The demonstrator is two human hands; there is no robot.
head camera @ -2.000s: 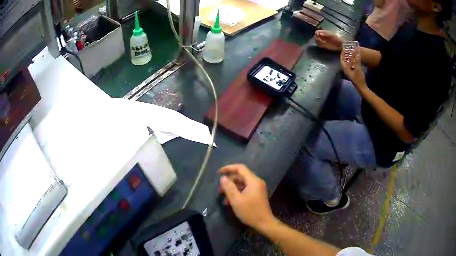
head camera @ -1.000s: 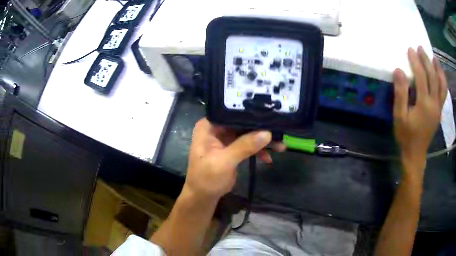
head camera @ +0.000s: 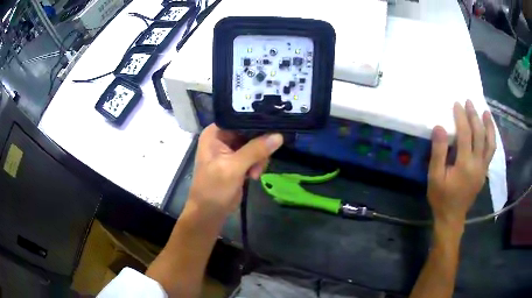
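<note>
A square black LED work light (head camera: 225, 75) with a white circuit board faces me, upright. My left hand (head camera: 227, 169) grips it at its lower edge, thumb in front, and the black cable hangs down below. My right hand (head camera: 461, 163) rests with spread fingers on the front right edge of the white bench machine (head camera: 402, 99) and holds nothing visible. A green air blow gun (head camera: 303, 195) lies on the dark bench in front of the machine's blue panel, with a pale hose running right from its metal coupling.
Several black lamps (head camera: 119, 100) stand in a row on the white surface (head camera: 146, 151) at left. A squeeze bottle (head camera: 519, 75) with a green tip is at the right rear. A red-brown board (head camera: 522, 221) is at the right edge. A cardboard box (head camera: 108, 262) is below left.
My view has swung left from the person and the board to the machine. Since one second ago, the held lamp sits further left in view, and the whole blow gun shows.
</note>
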